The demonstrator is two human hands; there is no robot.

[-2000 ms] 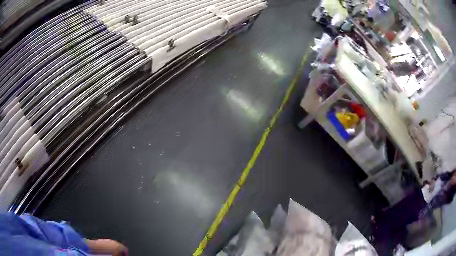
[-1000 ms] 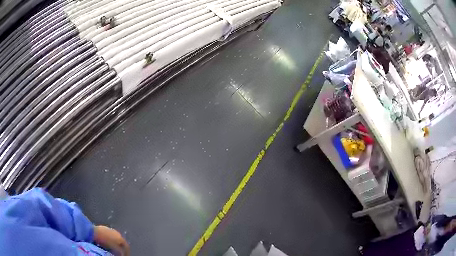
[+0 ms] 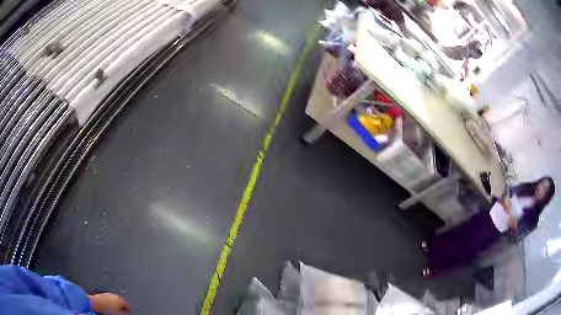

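My left hand (image 3: 109, 303) is small and blurred at the bottom left edge, coming out of a blue sleeve (image 3: 40, 291). Its fingers look curled or cut off by the edge, and I cannot tell whether it holds anything. It hangs over the grey floor and touches nothing visible. My right hand is not in view. Nearest in front are a yellow floor line (image 3: 251, 184) and, at the bottom, pale plastic-wrapped bundles (image 3: 332, 294).
A long slatted rack (image 3: 132, 52) with white and silver bars runs along the upper left. A cluttered pale workbench (image 3: 424, 101) stands at right, with a blue bin (image 3: 364, 131) and white boxes below. A person (image 3: 486, 231) in dark clothes stands at the bench's near end.
The rack, bench and yellow line have shifted left in view. The person at right has come more fully into view, and more wrapped bundles show than one second ago. The blue sleeve sits lower.
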